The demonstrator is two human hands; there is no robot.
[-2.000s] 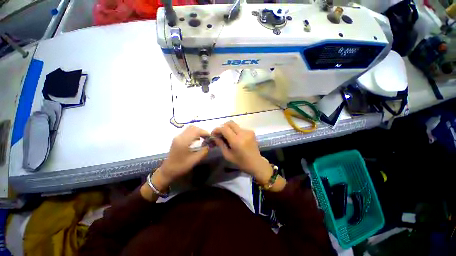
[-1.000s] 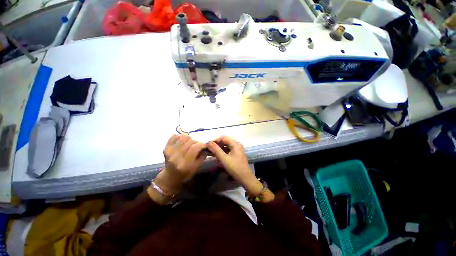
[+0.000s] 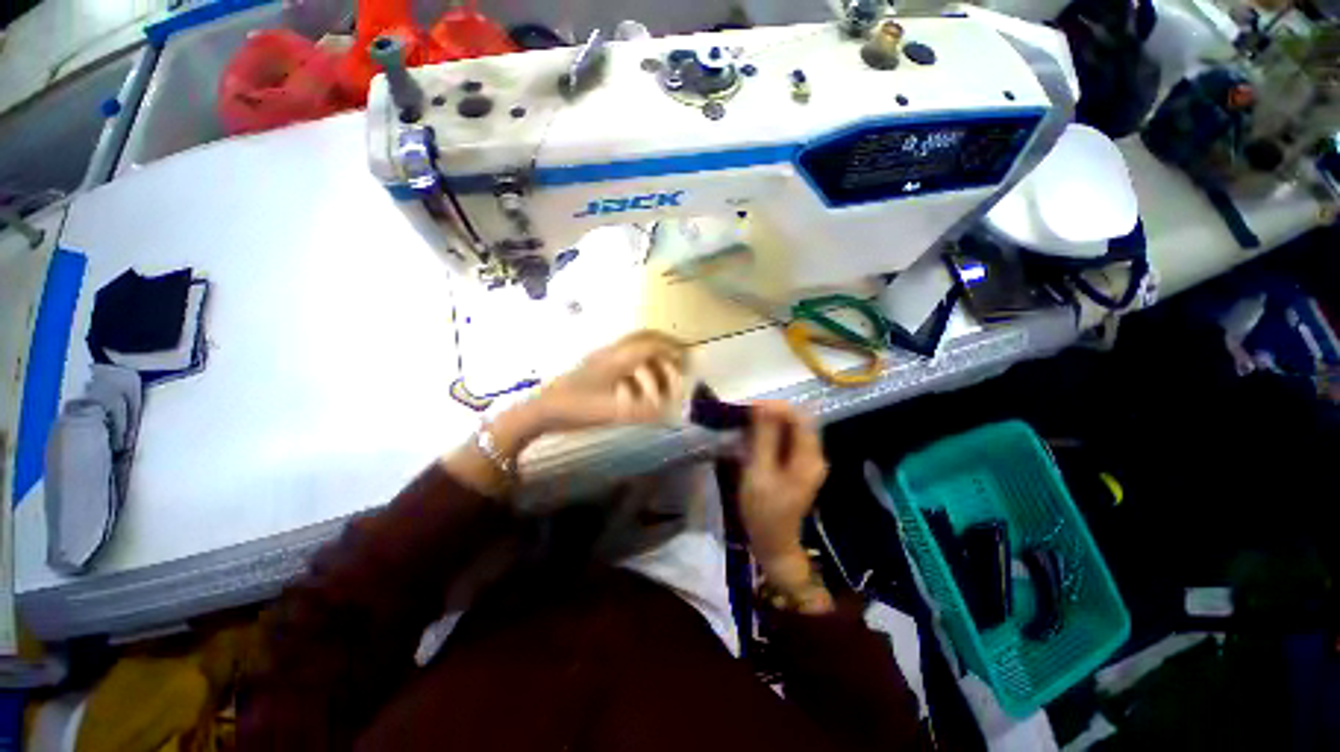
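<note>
A small dark fabric piece point(image 3: 717, 410) is between my hands at the table's front edge. My right hand point(image 3: 782, 463) holds its right end between thumb and fingers. My left hand point(image 3: 632, 379) is just left of the piece, blurred, its fingers curled; whether it touches the piece or holds anything cannot be told. The white sewing machine point(image 3: 647, 162) with a blue stripe stands behind my hands. Scissors point(image 3: 835, 341) with green and yellow handles lie right of the needle area.
Black and white cut pieces point(image 3: 144, 315) and grey curved pieces point(image 3: 88, 470) lie at the table's left. A teal basket point(image 3: 1014, 566) with dark pieces is below right. A white round item point(image 3: 1061, 191) is at the right end. Red-orange bags point(image 3: 279, 81) are behind.
My hands have moved apart and to the right. The dark piece now shows in my right hand. The camera view has shifted, so the machine and table appear further left.
</note>
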